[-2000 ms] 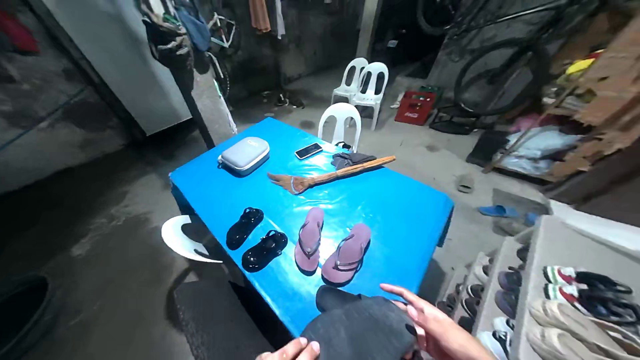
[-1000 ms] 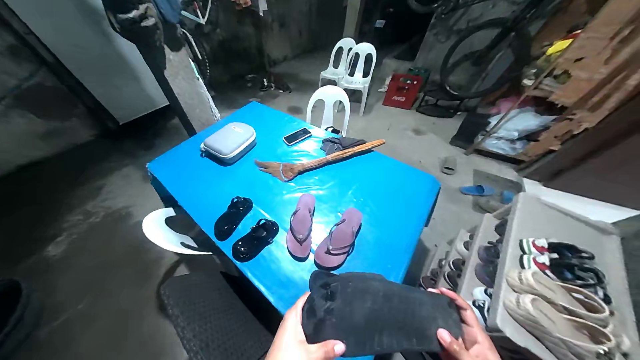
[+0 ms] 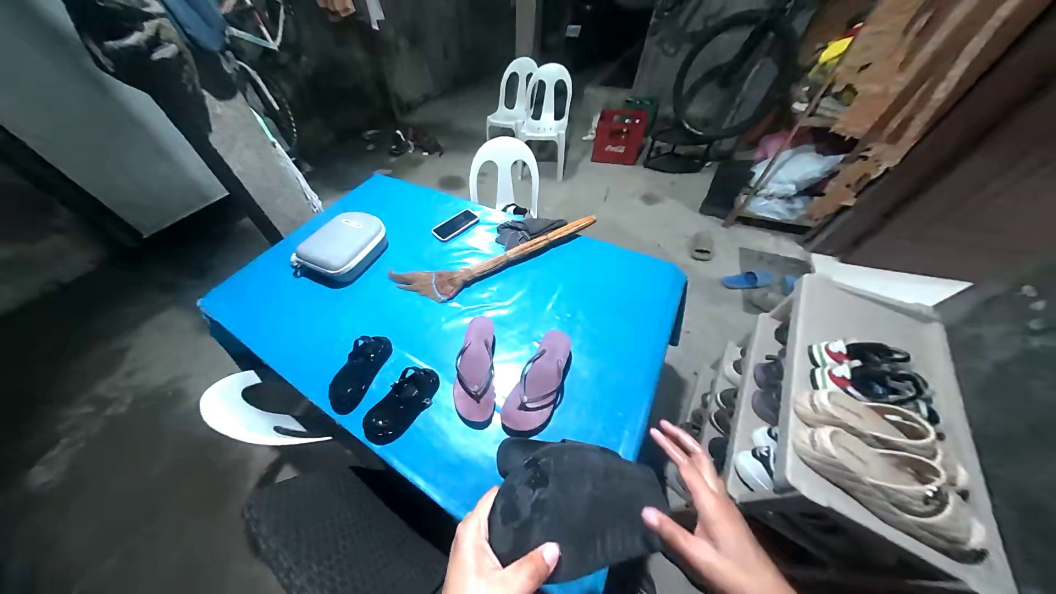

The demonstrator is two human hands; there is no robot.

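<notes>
My left hand (image 3: 503, 553) grips the left end of a dark grey-black item of footwear (image 3: 577, 503), seen from its flat side, above the near edge of the blue-covered table (image 3: 610, 305). Fingers spread, my right hand (image 3: 709, 520) is at the item's right side; whether a fingertip touches it I cannot tell. A pair of purple flip-flops (image 3: 475, 371) lies just beyond. To their left lie black strapped sandals (image 3: 360, 375). Farther back are a small broom (image 3: 503, 262), a grey zip case (image 3: 342, 246), a smartphone (image 3: 455, 225) and a dark cloth (image 3: 528, 232).
At the right stands a shoe rack (image 3: 957, 396) with beige shoes (image 3: 883, 462) and black-and-red sneakers (image 3: 866, 371) on top. A black woven chair (image 3: 338, 536) is at the near left. White plastic chairs (image 3: 505, 169), a red crate (image 3: 619, 136) and blue slippers (image 3: 747, 280) are beyond the table.
My right hand has come off the right end of the dark footwear and its fingers have spread. The left hand still holds the footwear, which has turned somewhat.
</notes>
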